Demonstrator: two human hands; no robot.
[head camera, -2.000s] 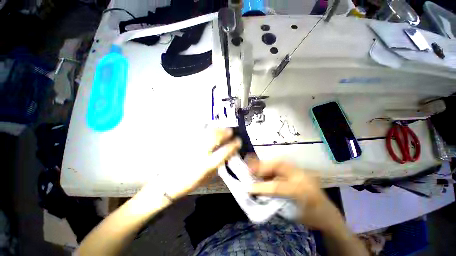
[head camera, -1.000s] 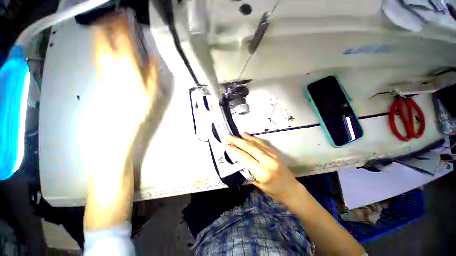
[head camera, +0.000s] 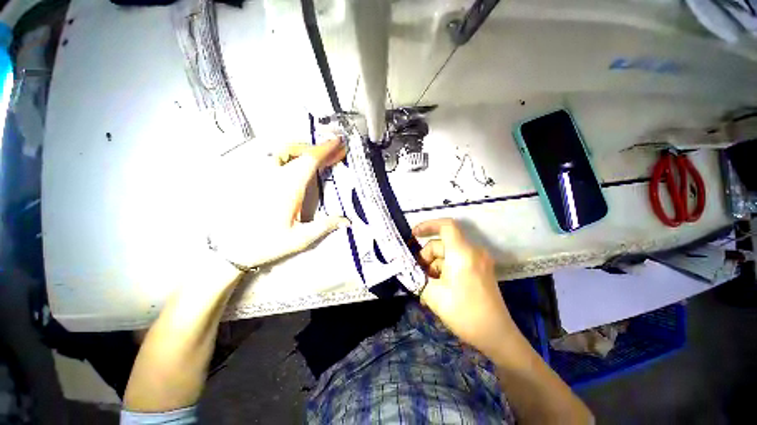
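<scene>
A long curved black fabric piece (head camera: 392, 197) runs from the presser foot (head camera: 347, 123) towards the table's near edge. A white slotted strip (head camera: 338, 197) lies on it, and a narrow grey-white striped strip (head camera: 383, 217) lies along its curve. My left hand (head camera: 290, 195) lies on the work's left side, fingertips just below the foot, thumb on the slotted strip. My right hand (head camera: 452, 264) pinches the near end of the layered pieces at their right edge. The needle area is partly hidden by the machine's head.
A bundle of grey-white striped strips (head camera: 209, 75) lies at the upper left. Thread ends (head camera: 471, 172), a phone (head camera: 563, 170) and red-handled scissors (head camera: 676, 188) lie right of the foot. White paper (head camera: 622, 292) and a blue crate (head camera: 614, 353) are below the table's right side.
My left hand has come back from the upper left to the work. A striped strip now lies on the curve, and a bundle shows at upper left. My right hand has moved to the near end.
</scene>
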